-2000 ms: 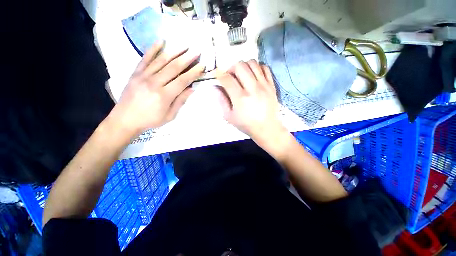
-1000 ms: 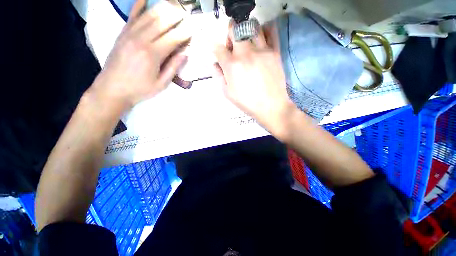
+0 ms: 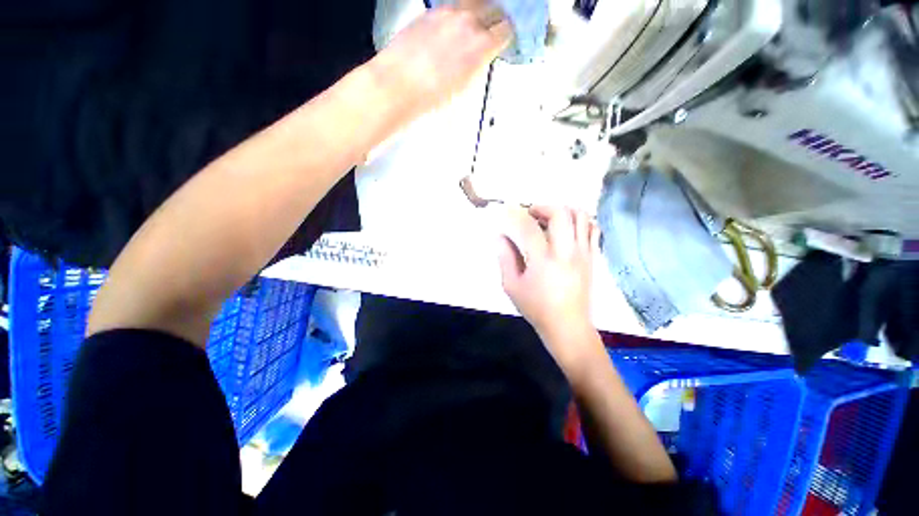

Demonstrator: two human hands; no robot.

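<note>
My left hand (image 3: 443,50) reaches to the top edge of the picture, its fingertips closed at a pale blue-grey fabric piece (image 3: 526,28), which is partly cut off. My right hand (image 3: 552,257) lies on the white machine table, fingers a little apart, with nothing visible in it. Just right of it, pale blue-grey pieces (image 3: 660,242) lie with a curved line across them. The needle area of the sewing machine (image 3: 612,126) is above my right hand; the glare hides detail there.
The white machine head (image 3: 796,131) with purple lettering fills the upper right. Gold-handled scissors (image 3: 748,264) lie beside the grey pieces. Black cut pieces (image 3: 821,307) hang over the table edge at right. A dark fabric pile (image 3: 171,111) is at left. Blue baskets (image 3: 741,428) stand below the table.
The view has swung, showing more of the machine. My left hand has moved away from the needle area, up and to the far side. My right hand has drawn back from under the machine head.
</note>
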